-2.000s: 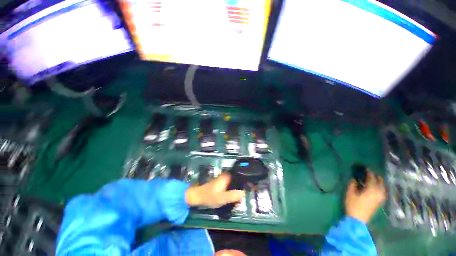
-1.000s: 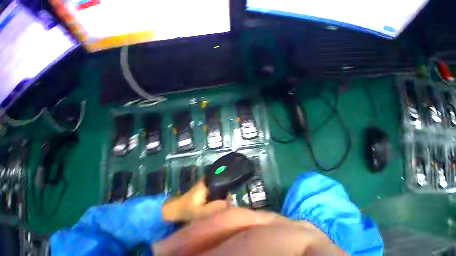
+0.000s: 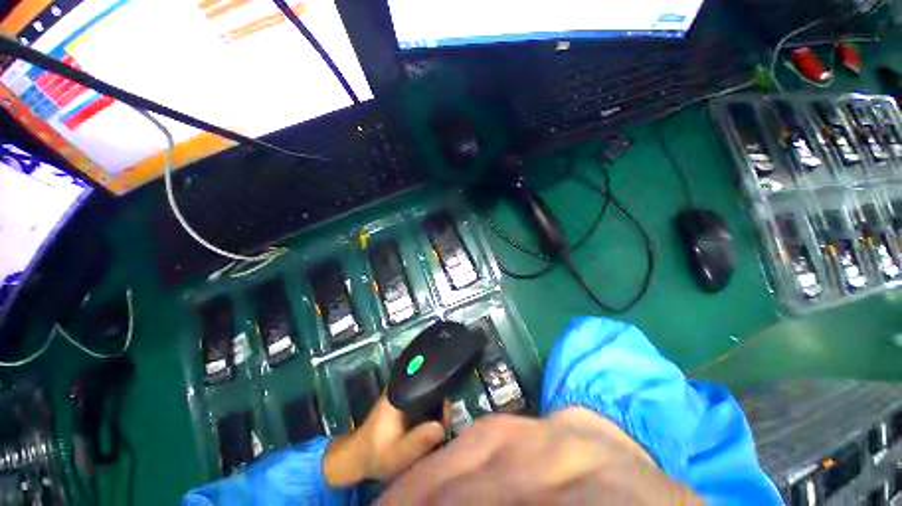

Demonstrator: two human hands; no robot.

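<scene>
My left hand (image 3: 381,447) holds a black handheld scanner (image 3: 435,368) with a green light. The scanner head is over the lower row of a clear blister tray (image 3: 341,353) and hides part of it. Dark oblong units with white labels (image 3: 394,282) lie in the tray's two rows of pockets. My right hand (image 3: 539,464) is close to the camera at the bottom centre, large, blurred and cut off by the edge. It overlaps my left hand in view. Its fingertips are hidden, so I cannot tell whether it holds anything.
A black mouse (image 3: 707,247) lies right of the tray. A cabled black device (image 3: 539,219) lies between them. A second filled tray (image 3: 762,203) is at right, red pieces (image 3: 811,65) behind it. More trays (image 3: 831,450) show lower right. Keyboards (image 3: 603,99) and monitors (image 3: 554,18) stand behind.
My right hand has left the mouse and come in beside my left hand, close to the camera. My left hand still holds the scanner. The view has shifted and turned; the scanner's light went from blue to green.
</scene>
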